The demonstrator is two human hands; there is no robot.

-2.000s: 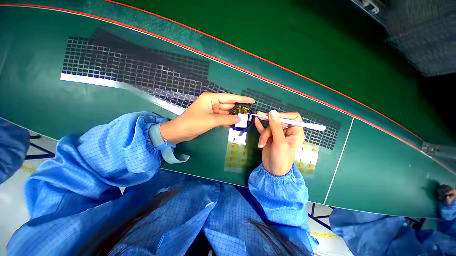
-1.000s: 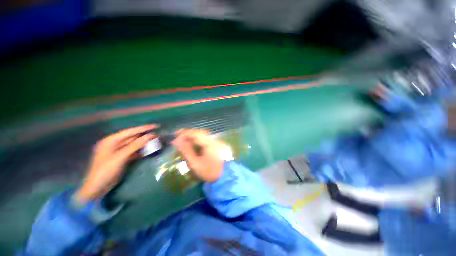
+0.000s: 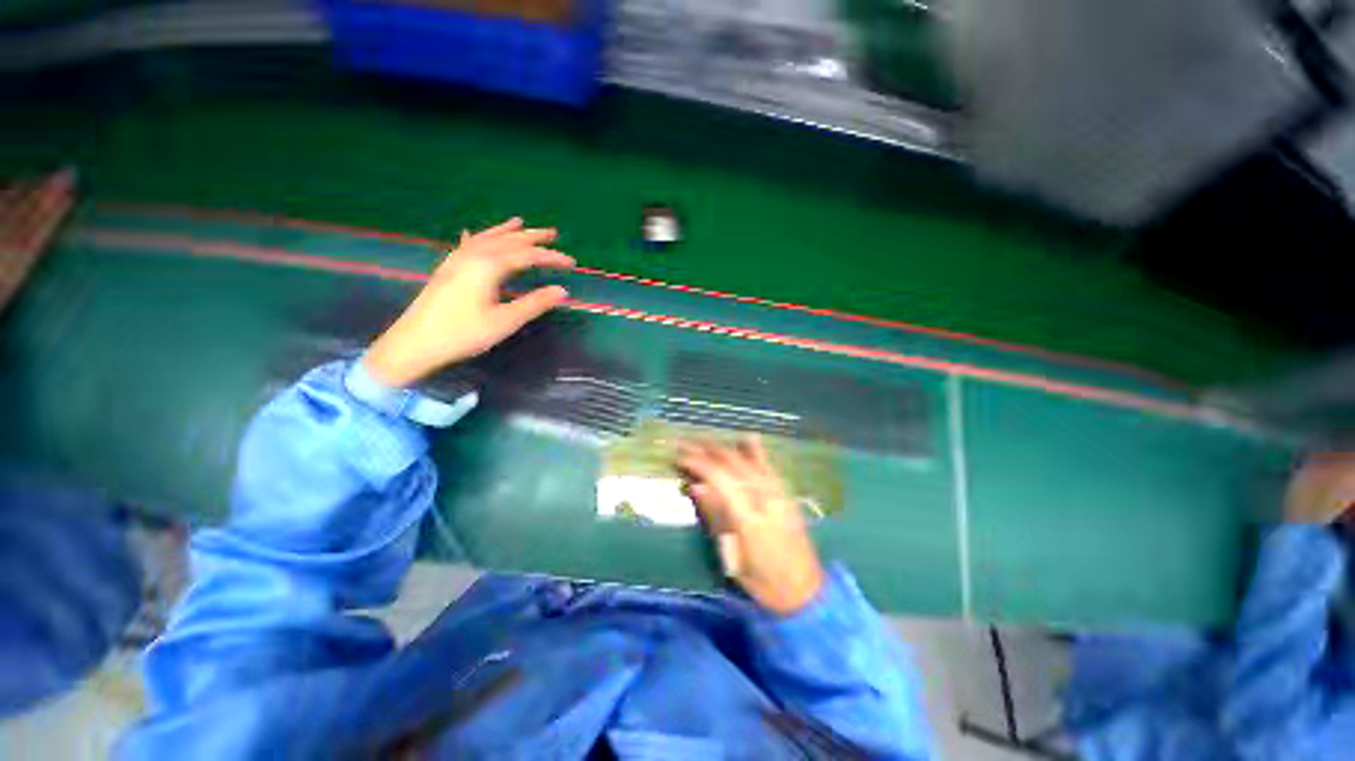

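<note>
A small black module with a white patch [image 3: 660,226] sits on the darker green conveyor belt, beyond the red lines. My left hand [image 3: 473,302] is open and empty at the red line, left of the module, with a pale blue wrist strap [image 3: 440,407] at the cuff. My right hand [image 3: 746,510] lies over the yellow adhesive label sheet [image 3: 817,473], which has a white patch at its left. A pale thing, perhaps the tweezers [image 3: 728,555], shows at its palm; the grip is blurred. Dark die-cut sheets [image 3: 869,406] lie behind the yellow sheet.
A blue parts bin [image 3: 461,52] stands behind the belt, with glossy clear trays [image 3: 728,60] beside it. Another person's hand [image 3: 30,223] is at the left edge. Another person's hand [image 3: 1320,486] and blue sleeve are at the right edge.
The module has left my left hand and now sits on the belt. My left hand has moved forward and opened. My right hand has moved down onto the yellow sheet. The view has turned.
</note>
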